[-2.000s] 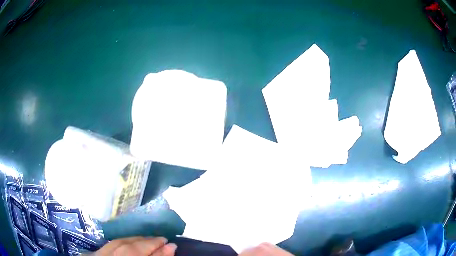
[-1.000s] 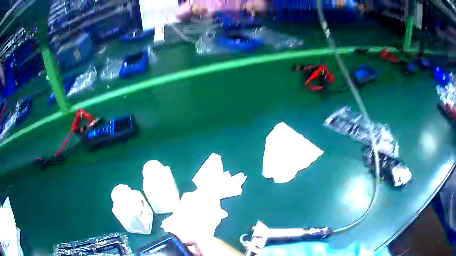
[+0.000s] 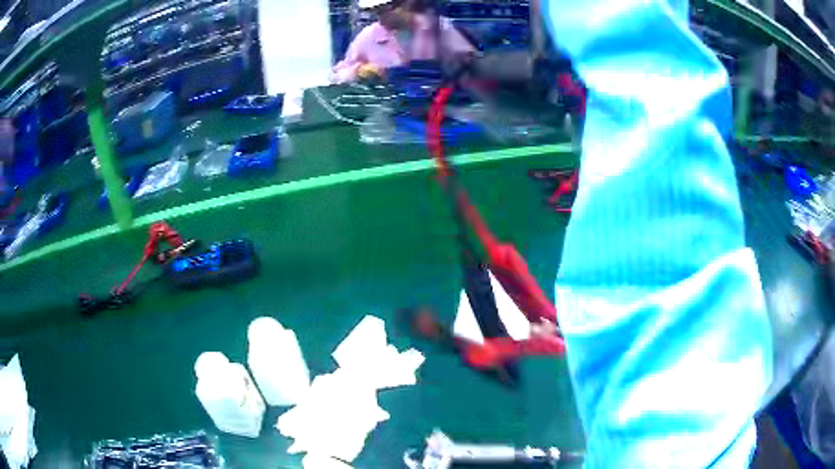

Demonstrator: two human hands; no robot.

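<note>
A light blue sleeve (image 3: 659, 275) rises through the right half of the view; its hand does not show. Blurred red and black tester leads (image 3: 471, 224) hang beside the sleeve, with red and black clamps (image 3: 499, 353) low over the bench. A blurred dark grey shape (image 3: 513, 78) is at their upper end; I cannot tell what holds it. The silver air blow gun (image 3: 485, 453) lies at the bottom edge, partly behind the sleeve. My left hand is out of the picture.
Two white bottles (image 3: 229, 394) and white papers (image 3: 339, 412) are mid-bench. Lens film (image 3: 156, 451) is at the bottom left. A blue-faced tester (image 3: 215, 263) lies near the green rail (image 3: 366, 174). A person in pink (image 3: 375, 55) is behind.
The sleeve has come up across the right side, and leads with clamps now hang in view. The hand and the blue-edged tester at the bottom no longer show.
</note>
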